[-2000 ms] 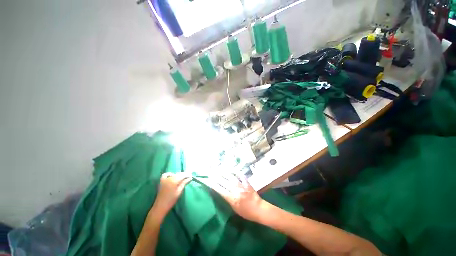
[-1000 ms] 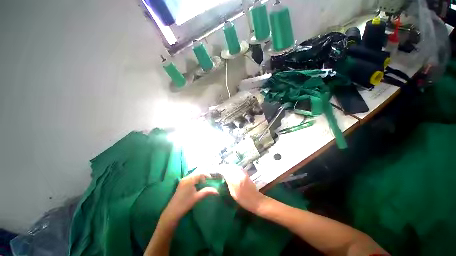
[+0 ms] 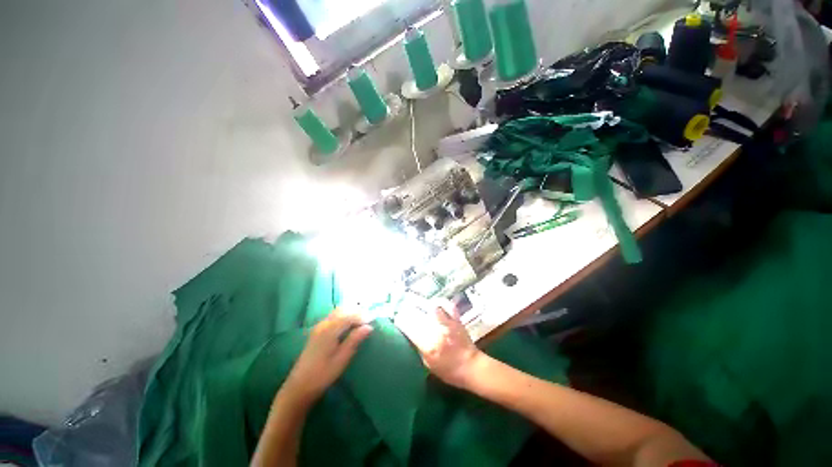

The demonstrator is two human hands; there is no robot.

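A green garment piece [image 3: 379,383] hangs from the machine edge toward me, under both hands. My left hand [image 3: 330,351] holds its upper edge, fingers bent over the cloth. My right hand [image 3: 438,342] lies on the cloth edge close to its right, fingertips at the needle area, partly washed out by glare. The overlock machine [image 3: 438,205] stands just beyond the hands; lamp glare hides its left part and the needle. A green sewn pile [image 3: 237,292] lies left of the machine against the wall.
Green thread cones [image 3: 421,60] stand behind the machine. Green strips [image 3: 547,150], snips [image 3: 546,225], a dark flat phone [image 3: 650,169], a black plastic bag [image 3: 584,77] and dark thread cones [image 3: 670,114] lie on the table [image 3: 547,264]. More green cloth [image 3: 757,319] is at right.
My hands came together at the cloth edge, then moved slightly apart again. My left hand sits a little further right than at first. The view has shifted, so the cones appear higher.
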